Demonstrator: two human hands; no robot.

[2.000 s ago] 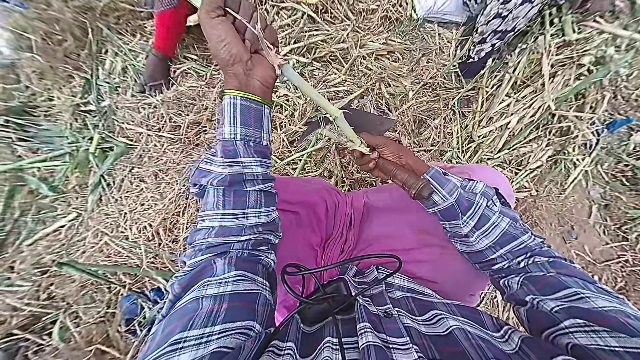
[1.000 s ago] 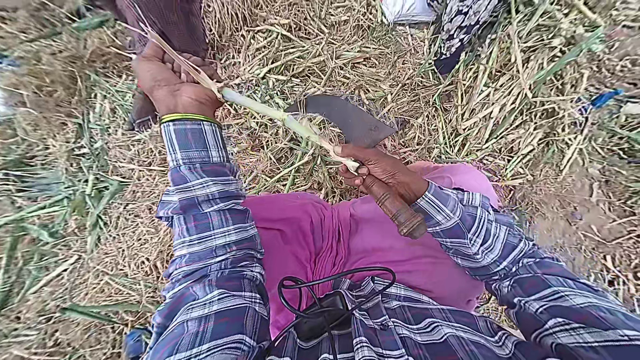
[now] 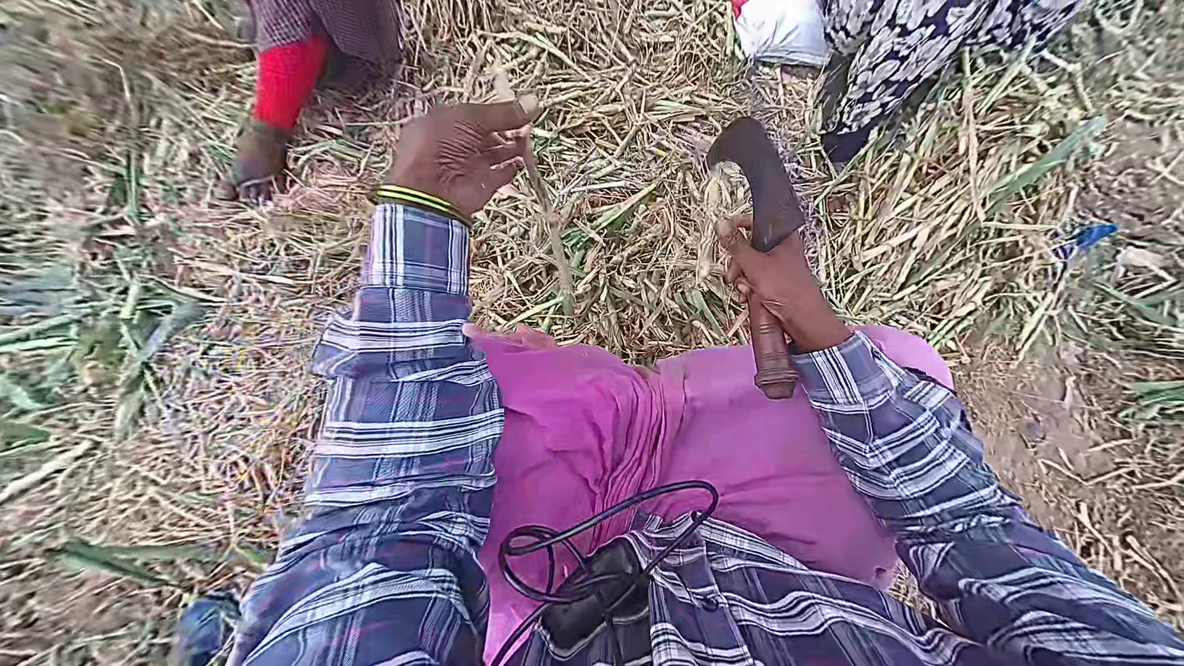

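My right hand is closed around a sickle with a ribbed wooden handle. Its dark, curved metal blade points up and bends to the left at the tip. Pale plant matter lies close to the fingers of that hand. At the upper left, my left hand has bent fingers and a yellow-and-black bangle at the wrist. A dry, thin plant strip hangs down beside its fingertips; whether the fingers grip it is unclear.
Cut straw and stalks cover the ground. Another person's gloved hand and red sleeve are at the upper left. Patterned clothing and a white cloth-like item are at the top right. A black cable lies over my lap.
The pale green stalk that spanned both hands earlier no longer runs between them. My left hand has moved right since a second ago, and the sickle blade has turned from sideways to upward.
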